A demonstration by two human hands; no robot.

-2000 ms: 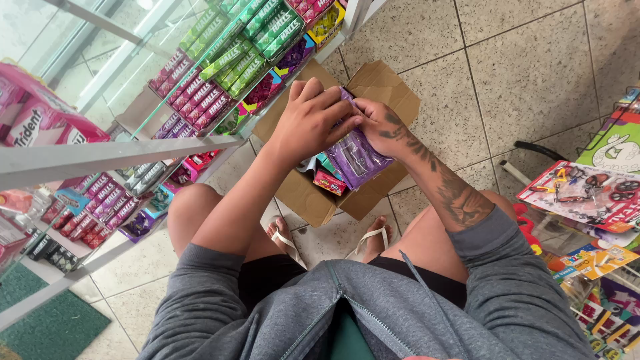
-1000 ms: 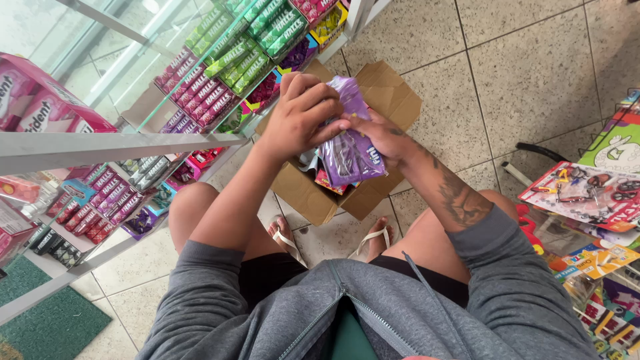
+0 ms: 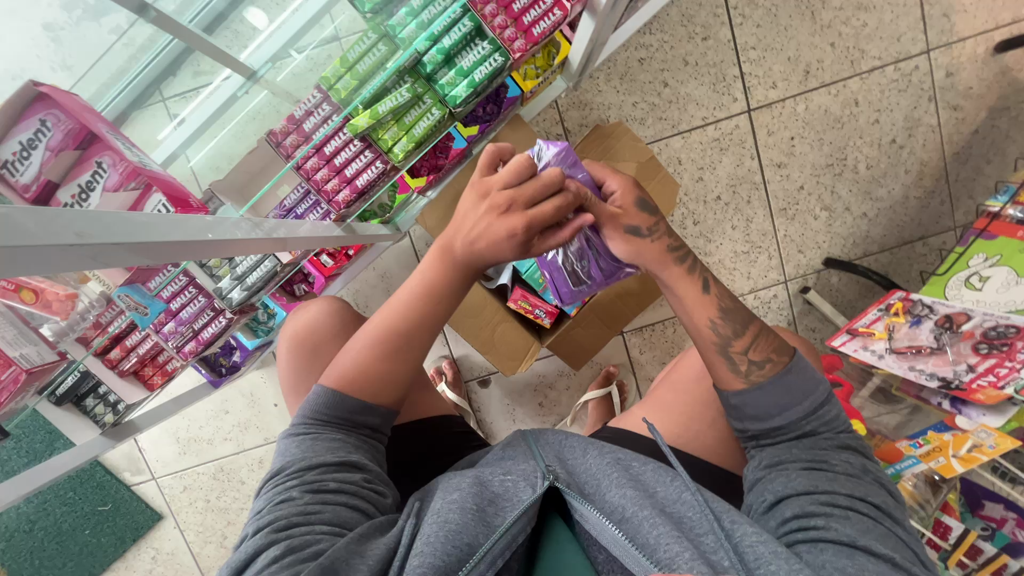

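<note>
A shiny purple plastic-wrapped package [image 3: 582,260] is held between both hands above an open cardboard box [image 3: 500,332]. My left hand [image 3: 520,204] lies over the package's left and upper part, with its fingers bent at the wrap. Gripping the right edge is my right hand [image 3: 628,212], its fingertips close to those of the left. What the fingertips pinch is partly hidden. Below the package, a small red packet [image 3: 534,306] and teal packaging [image 3: 530,274] show inside the box.
At left stands a glass display case with a metal frame [image 3: 192,238], holding rows of Halls candy sticks [image 3: 344,168] and a pink Trident box [image 3: 120,152]. Toy packs [image 3: 932,344] hang on a rack at right. My sandalled feet are beside the box on the tiled floor.
The purple package has turned in my hands, and the lettering seen on it a second ago no longer shows. The red packet in the box is again in sight.
</note>
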